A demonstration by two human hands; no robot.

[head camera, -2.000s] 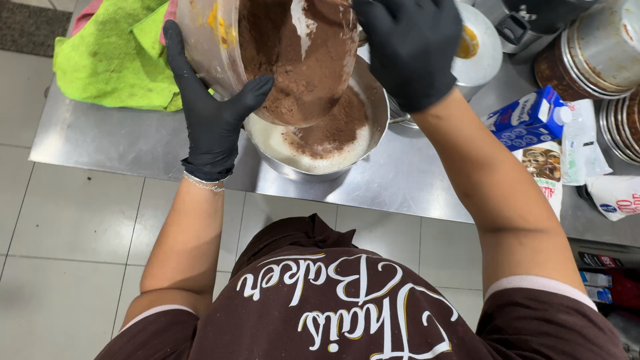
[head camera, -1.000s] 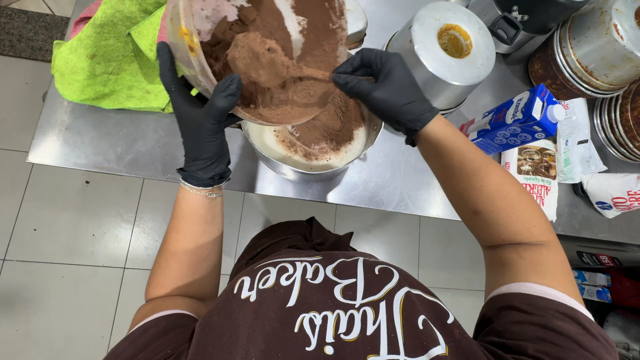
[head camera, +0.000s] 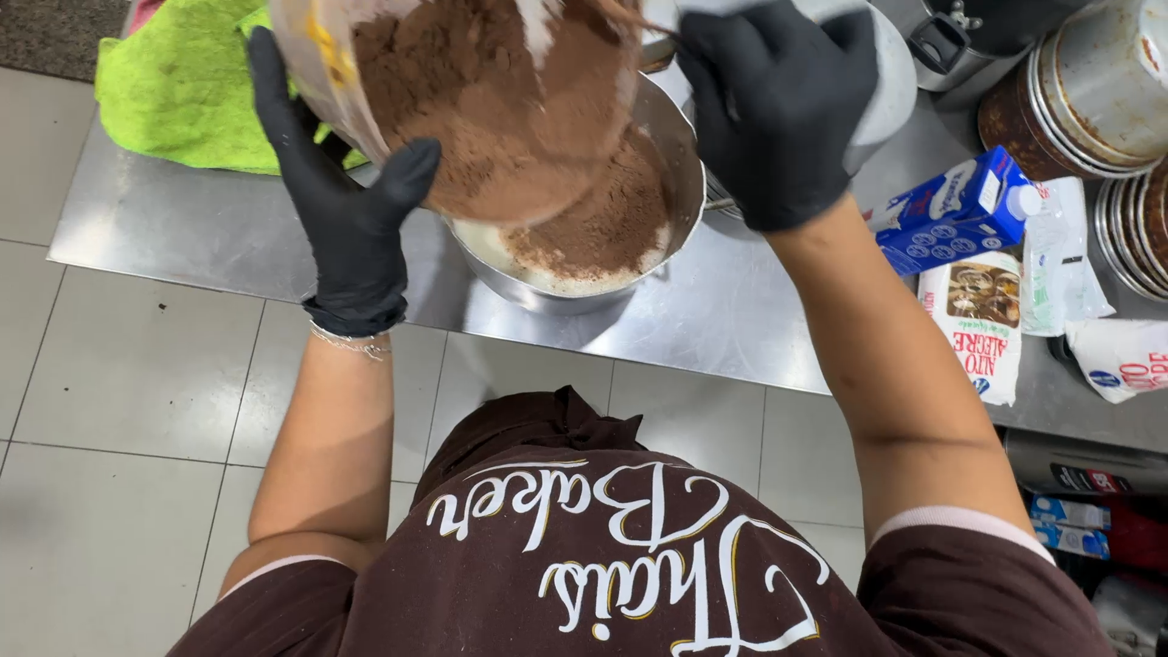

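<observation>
My left hand [head camera: 351, 201], in a black glove, holds a clear plastic tub [head camera: 315, 78] tilted over a metal pot. Cocoa-brown powder [head camera: 493, 119] fills much of the tub, with a white streak in it. Below, the metal pot [head camera: 684, 173] holds a white mass, with a heap of brown powder [head camera: 611, 219] on top. My right hand [head camera: 780, 109], also gloved in black, grips the thin handle of a utensil [head camera: 639, 20] at the tub's upper right rim. The utensil's other end is out of clear sight.
A green cloth [head camera: 173, 100] lies at the left of the steel table [head camera: 730, 310]. To the right are a blue carton [head camera: 958, 210], a paper packet [head camera: 976, 319], stacked metal pans [head camera: 1095, 82] and a pale metal mold [head camera: 885, 82], partly behind my right hand.
Against one second ago, my right hand is higher, at the tub's upper right rim. The scooped powder seen on the utensil inside the tub then no longer shows.
</observation>
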